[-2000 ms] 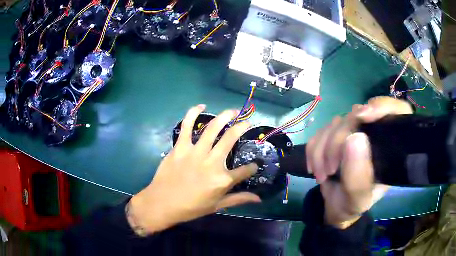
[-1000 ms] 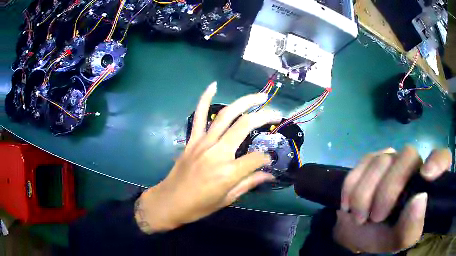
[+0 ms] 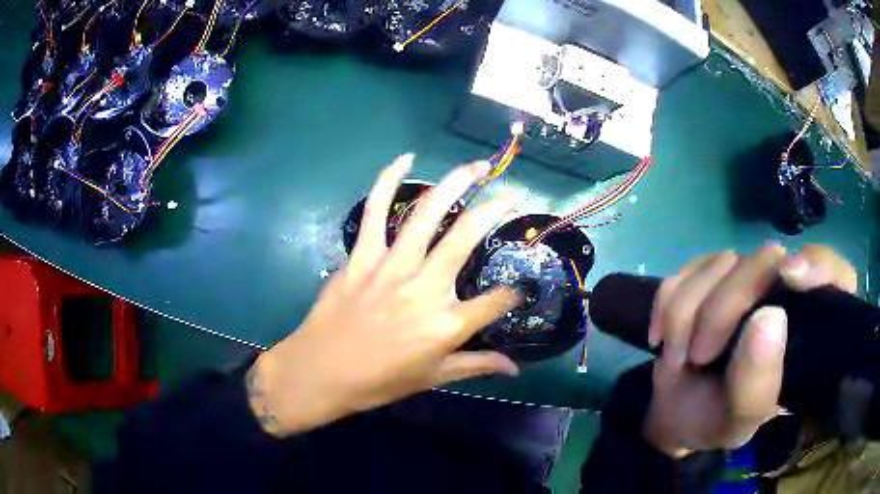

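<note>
Two round black motor housings lie side by side near the mat's front edge. The right housing (image 3: 569, 333) holds a silvery round circuit board (image 3: 540, 275) and has a wire harness running up to the right. My left hand (image 3: 396, 299) is spread over the left housing (image 3: 362, 224), mostly hiding it, with a fingertip at the right board's centre. My right hand (image 3: 724, 338) is closed around a thick black electric screwdriver (image 3: 622, 304). Its front end points left, just right of the right housing. The bit cannot be made out.
A white-grey screw feeder (image 3: 521, 92) stands behind the housings. Rows of housings with boards and wires (image 3: 193, 92) fill the back left. Another dark housing (image 3: 796, 193) sits at the right. A red stool (image 3: 34, 338) is on the floor at the left.
Compared with two seconds ago, my right hand and the screwdriver are farther right and lower, away from the right housing's board. My left hand stays spread over the housings. The view has shifted slightly.
</note>
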